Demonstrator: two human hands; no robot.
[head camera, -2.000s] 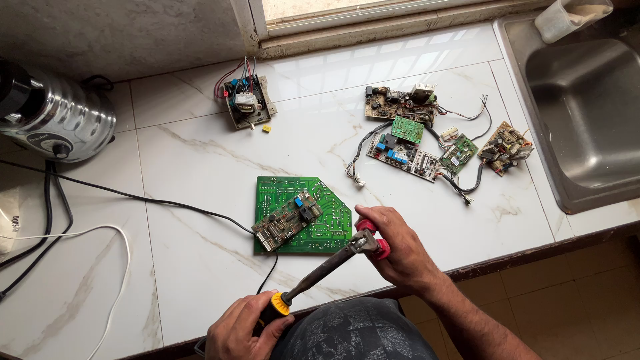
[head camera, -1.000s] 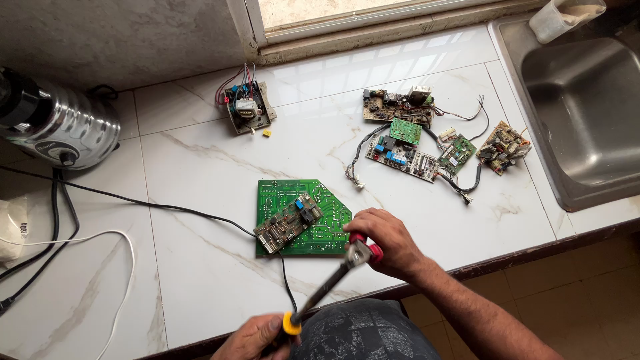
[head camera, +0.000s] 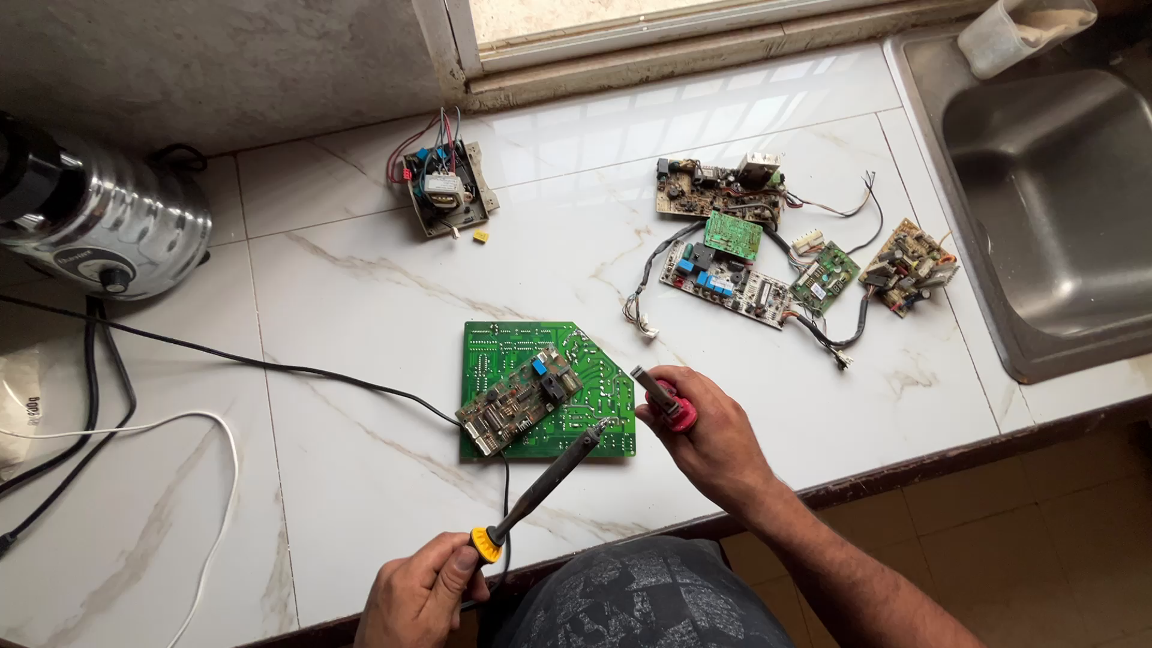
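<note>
My left hand (head camera: 427, 585) grips the handle of a soldering iron (head camera: 544, 486) with a yellow collar, its tip pointing up and right over the lower right part of a green circuit board (head camera: 598, 387). A smaller brown circuit board (head camera: 522, 400) with a blue component lies slantwise on the green one. Just right of the green board, my right hand (head camera: 711, 432) is closed around red-handled pliers (head camera: 666, 400), whose metal jaws point up and left. Between the jaws and the iron's tip there is a gap. Whether the jaws are closed cannot be told.
Several circuit boards (head camera: 729, 283) with wire bundles lie at the right, near a steel sink (head camera: 1053, 207). An open module (head camera: 445, 193) with a transformer stands near the window, a small yellow part (head camera: 481, 238) beside it. A blender base (head camera: 108, 225) and cables (head camera: 333, 371) are at the left.
The pliers' head, earlier at the iron's tip end, is now apart from it and turned up and left. The iron's tip shows over the green board.
</note>
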